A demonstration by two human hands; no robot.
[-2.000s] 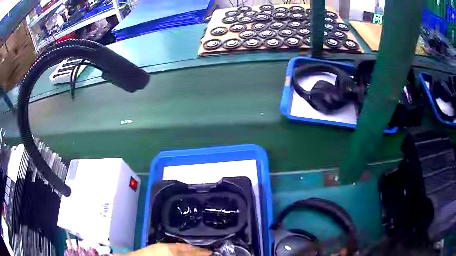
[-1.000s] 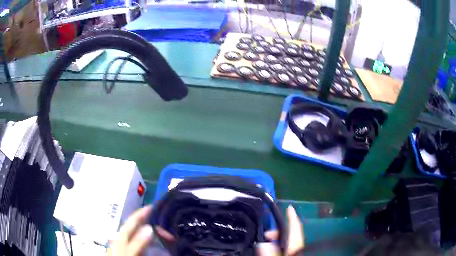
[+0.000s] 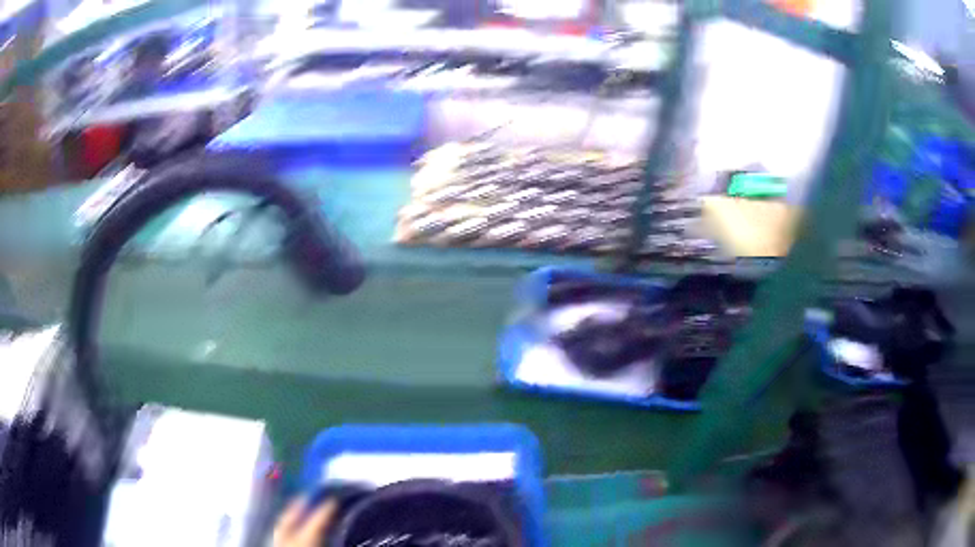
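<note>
The view is strongly blurred. A blue tray [image 3: 428,436] with a white sheet inside lies at the bottom centre, cut off by the lower edge. A black curved headband of headphones [image 3: 422,500] shows in its front part, over dark, shiny shapes. My left hand [image 3: 305,524] is at the left side of the headband and the tray's rim, mostly cut off. Blur hides whether it grips the headband or the rim. My right hand is not visible. The ear cups are out of the picture.
A white box [image 3: 190,481] with a black hose [image 3: 88,288] arching up stands at left. Another blue tray [image 3: 511,358] holds black items on the green conveyor [image 3: 321,347]. A slanted green post [image 3: 786,310] stands at right. Rows of discs [image 3: 535,203] lie behind.
The view has swung and blurred. The headphones and near tray now sit lower in the picture. Both hands were at the headband's sides; now only my left hand shows.
</note>
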